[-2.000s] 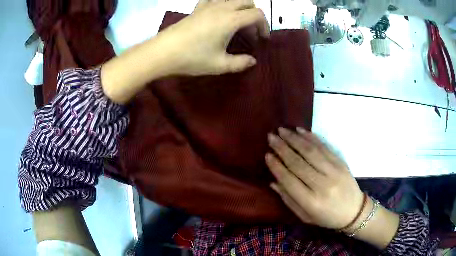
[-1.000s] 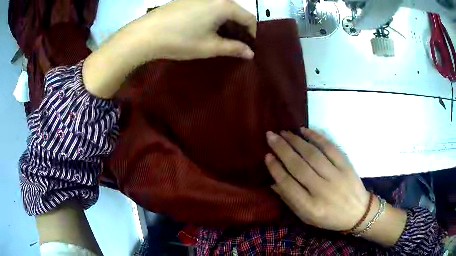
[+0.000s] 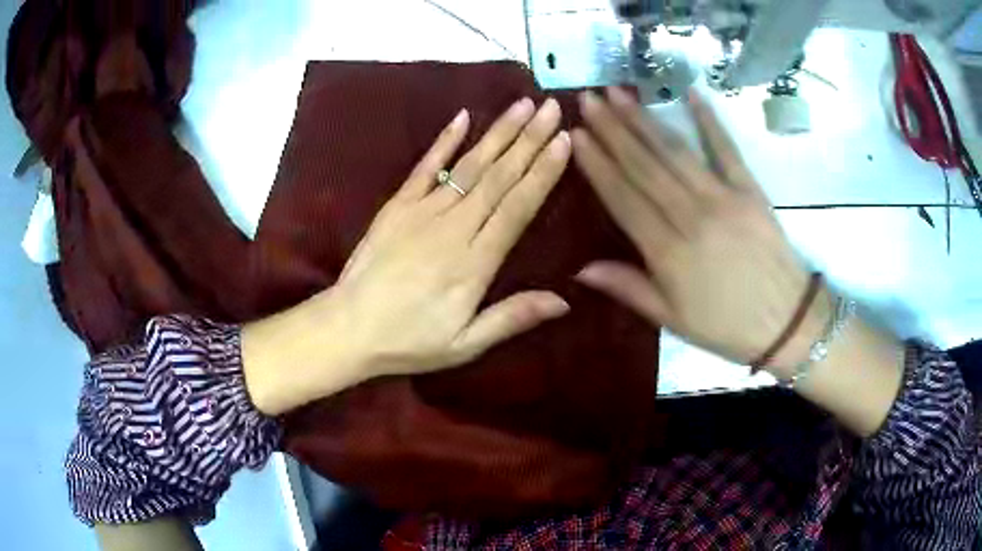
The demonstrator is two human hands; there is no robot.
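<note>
The rust-brown ribbed garment piece [image 3: 366,129] lies on the white machine table, its top edge near the needle plate. My left hand [image 3: 463,242] lies flat on the middle of the cloth, fingers slightly spread, a ring on one finger. My right hand [image 3: 689,231] is over the cloth's right edge, fingers spread and somewhat blurred, fingertips near the needle plate [image 3: 657,81]. Neither hand pinches the cloth. The part of the cloth's right edge under my right hand is hidden.
The machine head [image 3: 797,38] is at the top right, blurred. Red-handled scissors [image 3: 915,108] lie at the far right. More bunched brown cloth [image 3: 108,161] is at left, beside a white object [image 3: 41,226]. The checked apron [image 3: 711,495] is below.
My left hand has come down from the cloth's top edge and flattened out. My right hand has moved up along the right edge. The cloth's top left corner now shows flat.
</note>
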